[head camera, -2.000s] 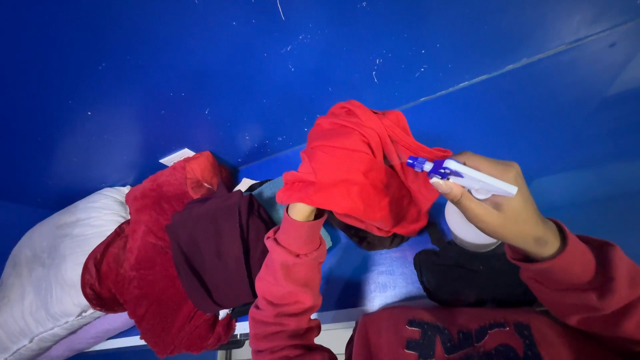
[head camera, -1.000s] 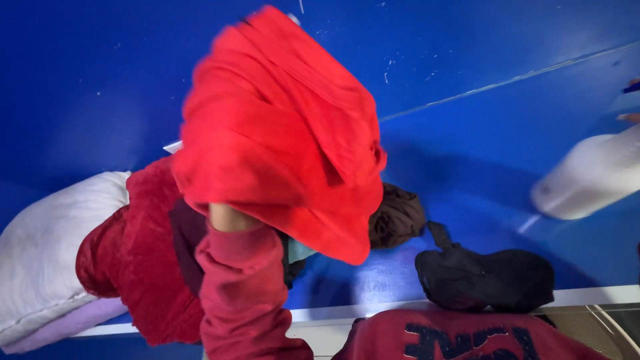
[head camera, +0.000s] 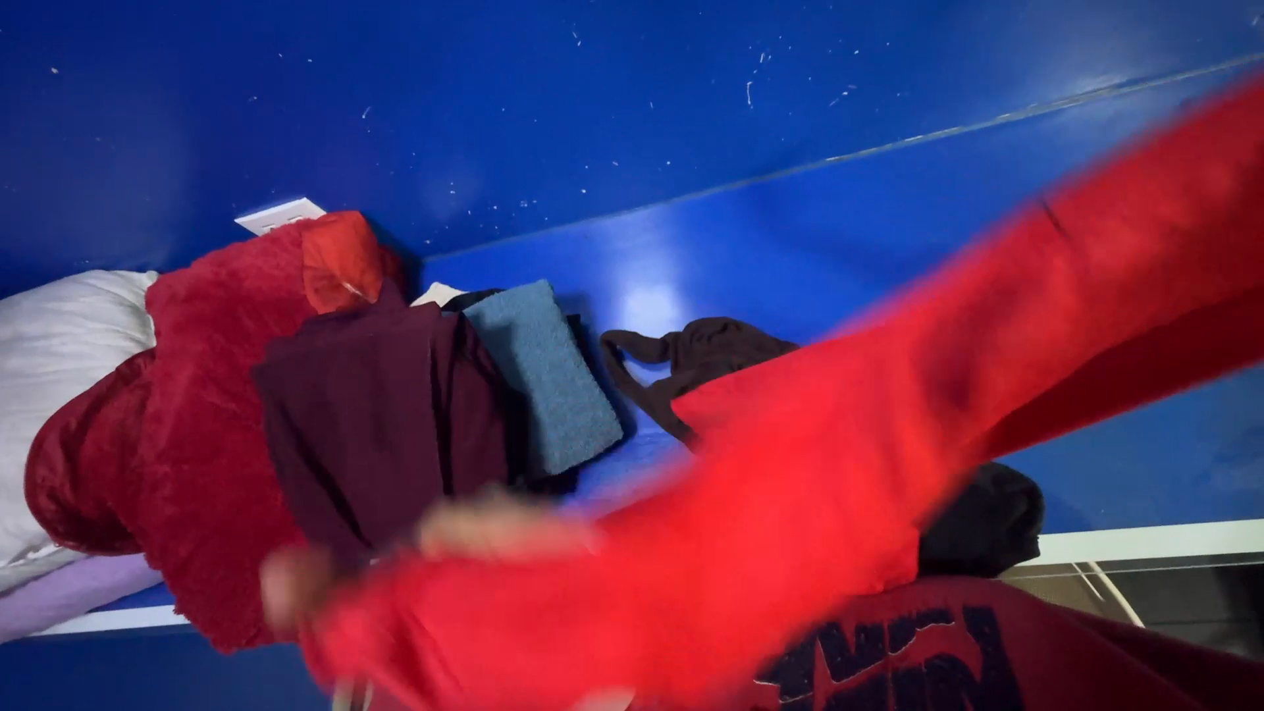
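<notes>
My left hand (head camera: 434, 553), blurred by motion, grips one end of a bright red garment (head camera: 750, 474) at the lower left. The cloth stretches up across the view and leaves at the right edge. My right hand is out of view. A folded dark maroon cloth (head camera: 375, 415) lies just above my left hand, on a red plush blanket (head camera: 217, 395). A folded teal towel (head camera: 543, 375) lies right of it. A dark brown garment (head camera: 721, 351) lies partly under the red cloth.
A white pillow (head camera: 59, 375) and a lilac cloth (head camera: 89, 592) are at the far left. A black cloth item (head camera: 987, 518) rests near the white front edge (head camera: 1165, 541) of the blue surface (head camera: 1185, 454). A blue wall (head camera: 592, 99) with a white wall plate (head camera: 279, 215) rises behind.
The red garment, bunched up in both earlier frames, is now stretched out across the view. My left hand has moved lower. My right hand, holding a white and blue spray bottle two seconds ago, has left the view.
</notes>
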